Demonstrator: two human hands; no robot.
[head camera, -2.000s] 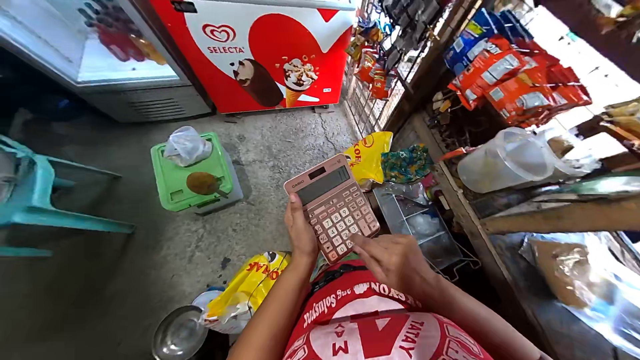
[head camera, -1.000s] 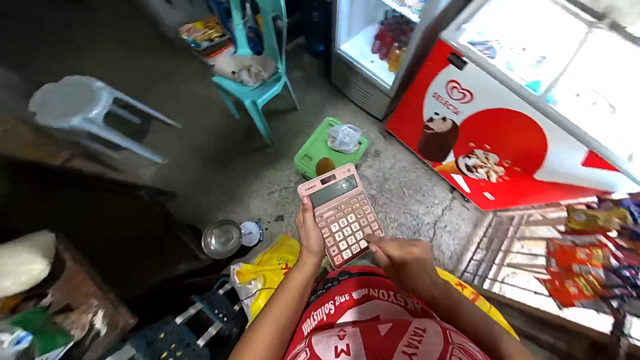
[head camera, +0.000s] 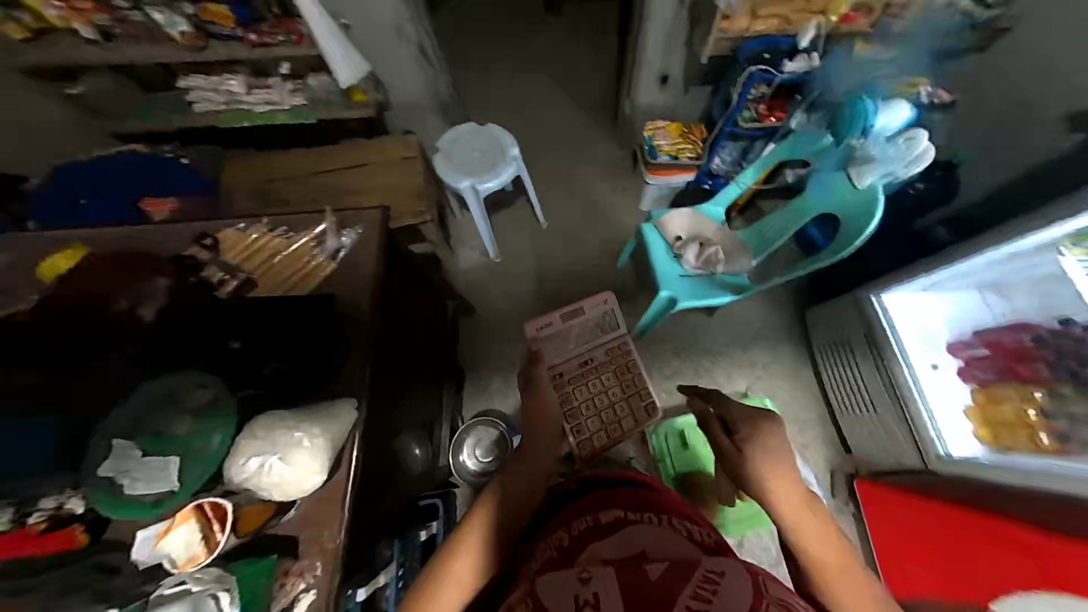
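A pink Casio desk calculator (head camera: 595, 374) is held by its left edge in my left hand (head camera: 541, 408), its keys and display facing up. My right hand (head camera: 741, 442) is off the calculator, to its right, with the index finger extended and nothing seen in it. Behind and below that hand is a green plastic container (head camera: 684, 446) on the floor, partly hidden by it, with a brown round thing on top. My body in a red printed shirt is at the bottom.
A white plastic stool (head camera: 476, 157) and a teal plastic chair (head camera: 697, 280) with a cloth bag stand ahead. At left is a wooden table (head camera: 361, 340) bearing a filled plastic bag (head camera: 289, 450) and goods. A metal bowl (head camera: 480, 450) is low down; a lit display fridge (head camera: 905, 399) stands right.
The view has swung left across the room. My right hand has come off the calculator's keys to its right. The calculator stays in my left hand.
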